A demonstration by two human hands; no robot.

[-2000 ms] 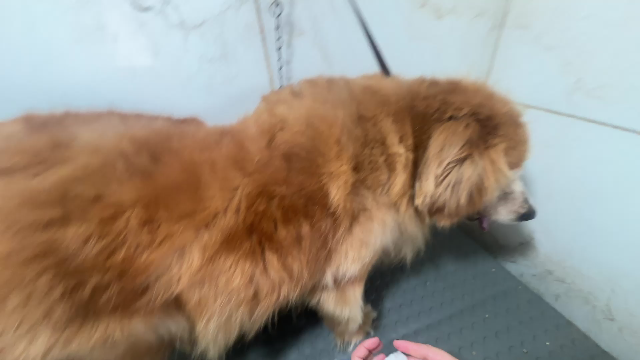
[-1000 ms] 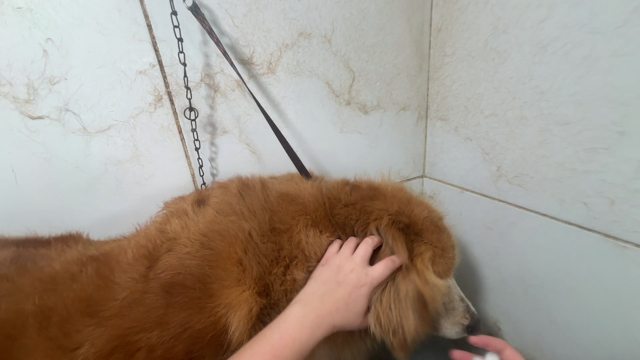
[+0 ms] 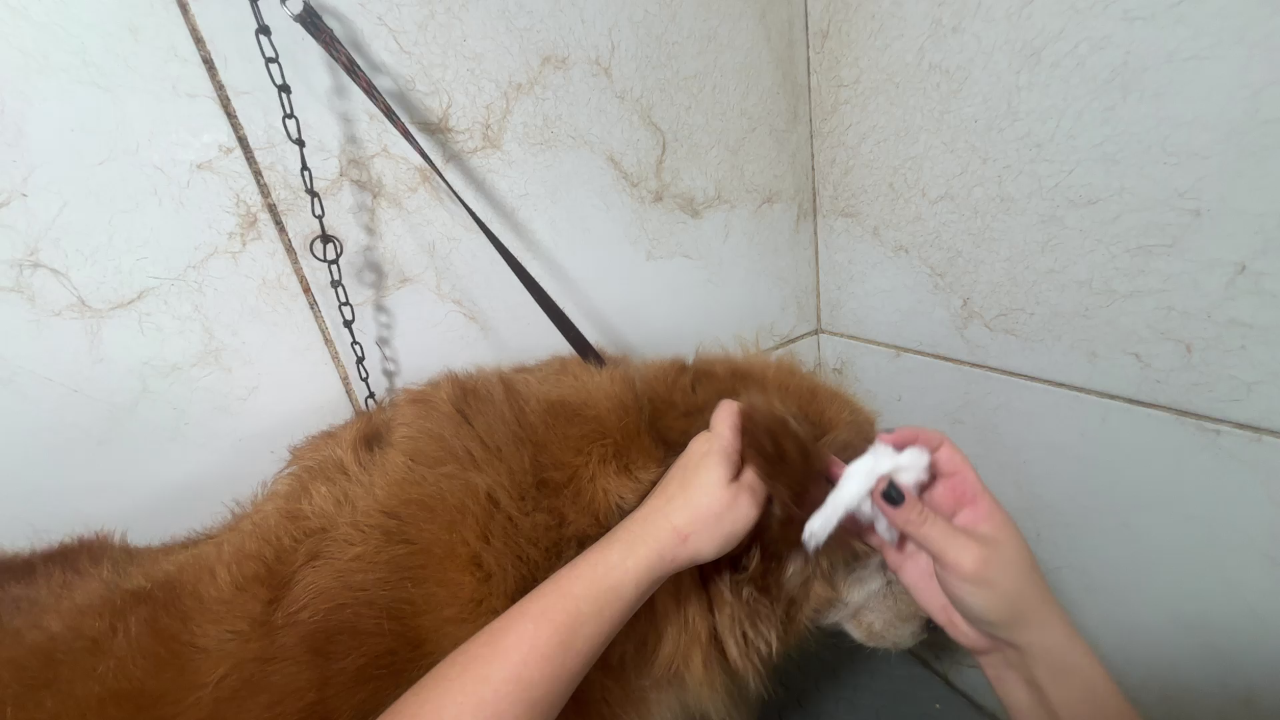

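Observation:
A dog with long reddish-brown fur (image 3: 400,520) stands across the lower part of the view, its head at the right and its pale muzzle (image 3: 880,605) low beneath my right hand. My left hand (image 3: 710,490) is closed on the dog's ear flap (image 3: 785,450) and folds it back. Between the thumb and fingers of my right hand (image 3: 955,530) is a wad of white cotton (image 3: 865,490), close beside the ear. The inside of the ear is mostly hidden behind the cotton and fur.
A dark leash (image 3: 480,220) runs down tautly to the dog's neck. Left of it hangs a metal chain (image 3: 310,190). Pale wall panels (image 3: 1050,200) with loose hairs stuck on them meet in a corner behind the dog. Part of a dark grey surface (image 3: 850,685) shows below the muzzle.
My left hand, laid on the ear a second ago, now grips the flap. My right hand has risen from the lower edge to the side of the head, with the cotton in plain sight.

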